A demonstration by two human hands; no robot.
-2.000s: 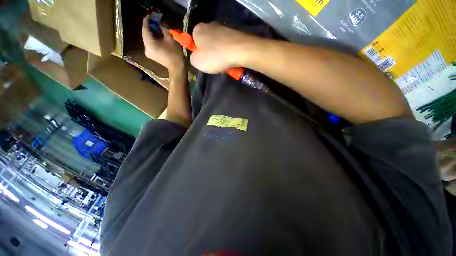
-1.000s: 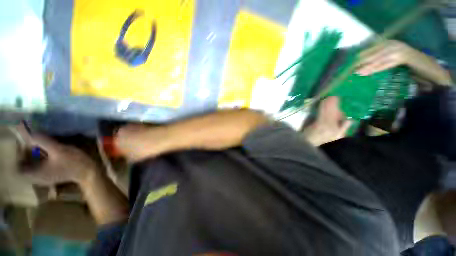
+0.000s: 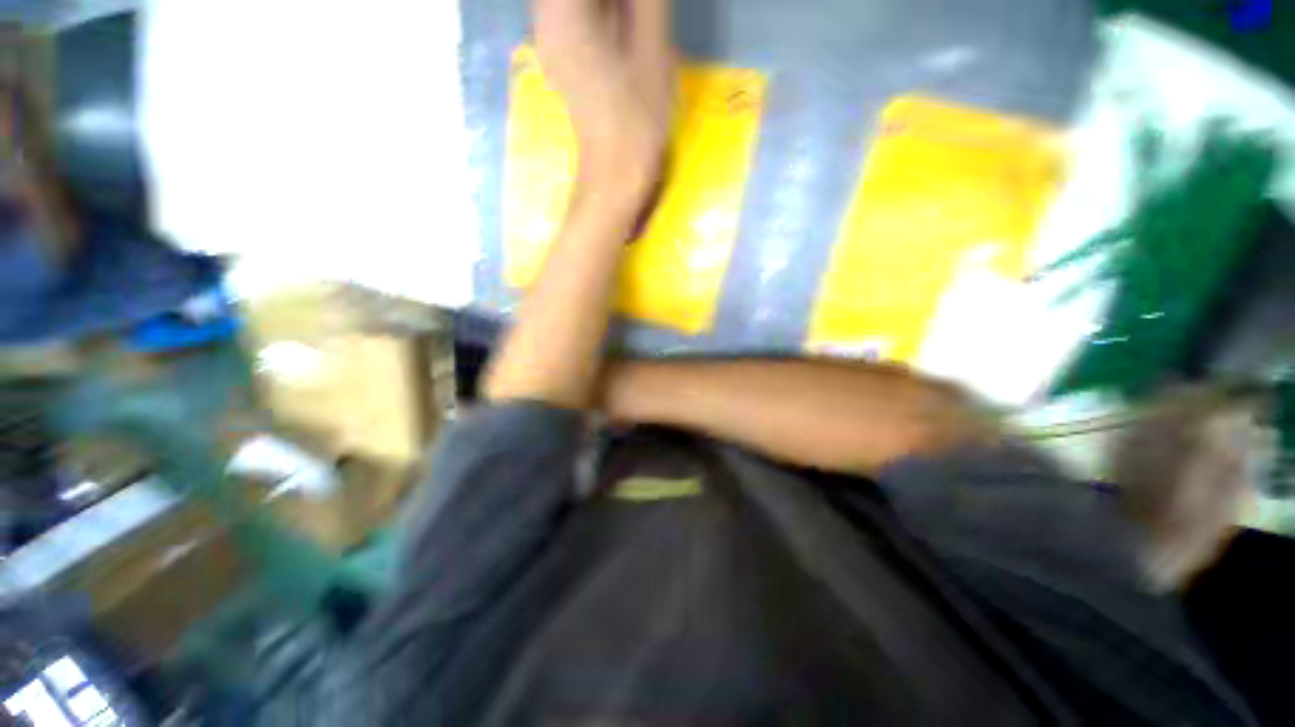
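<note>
My left hand (image 3: 608,78) reaches over the grey film mat (image 3: 795,185) with its yellow printed panels. The fingers are cut off by the top edge and blurred, so I cannot tell whether they hold anything. My right forearm lies low across the front of the mat, pointing left. Its end passes behind my left forearm and my right hand is hidden there. No orange tool and no blue unit can be made out.
Green strips (image 3: 1179,256) lie on white at the right, near another person's blurred hand (image 3: 1193,469). A white surface (image 3: 306,128) is left of the mat, with cartons (image 3: 348,398) below. Another person's arm (image 3: 43,171) shows far left.
My left hand has gone from low by the cartons, with a blue unit, up over the mat. The orange tool in my right hand has gone out of sight. The view has turned.
</note>
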